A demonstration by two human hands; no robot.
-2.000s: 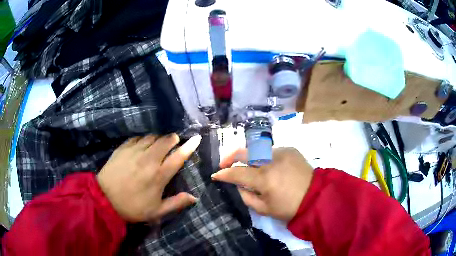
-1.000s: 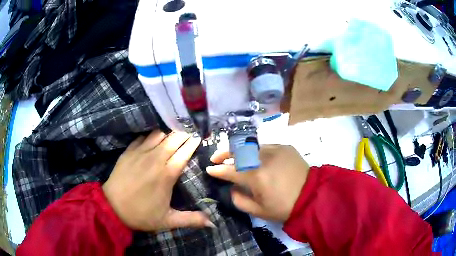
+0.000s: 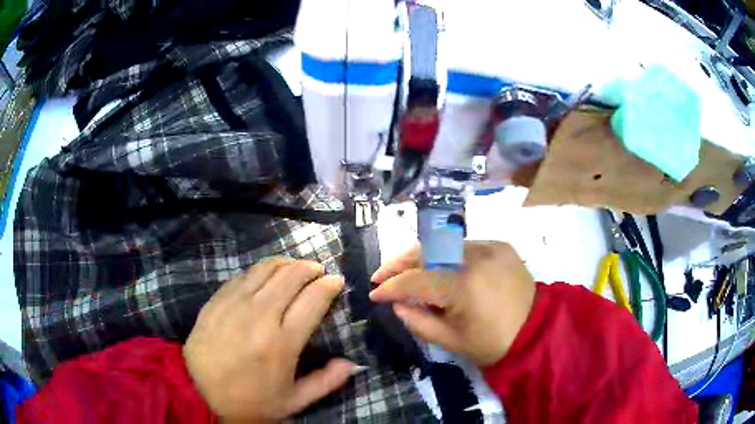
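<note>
The plaid fabric (image 3: 165, 248) lies across the table's left side and runs up to the presser foot (image 3: 363, 209). The black strip (image 3: 358, 257) runs from under the foot towards me along the plaid's right edge. My left hand (image 3: 265, 335) lies on the plaid, palm down, fingers slightly apart, just below left of the foot. My right hand (image 3: 464, 302) is right of the strip, thumb and fingers pinching its edge. The grey-blue cylinder (image 3: 441, 236) hides part of that hand. The needle cannot be made out clearly.
The white machine head (image 3: 343, 124) stands above the work. The cardboard (image 3: 579, 166) and pale green sheet (image 3: 660, 124) are on its arm. Scissors (image 3: 639, 286) and black cords lie at right on the table. A dark fabric heap (image 3: 149, 50) is at upper left.
My left hand has moved down, away from the foot, uncovering the plaid and a black band beside it. My right hand stays at the strip. The camera view has shifted.
</note>
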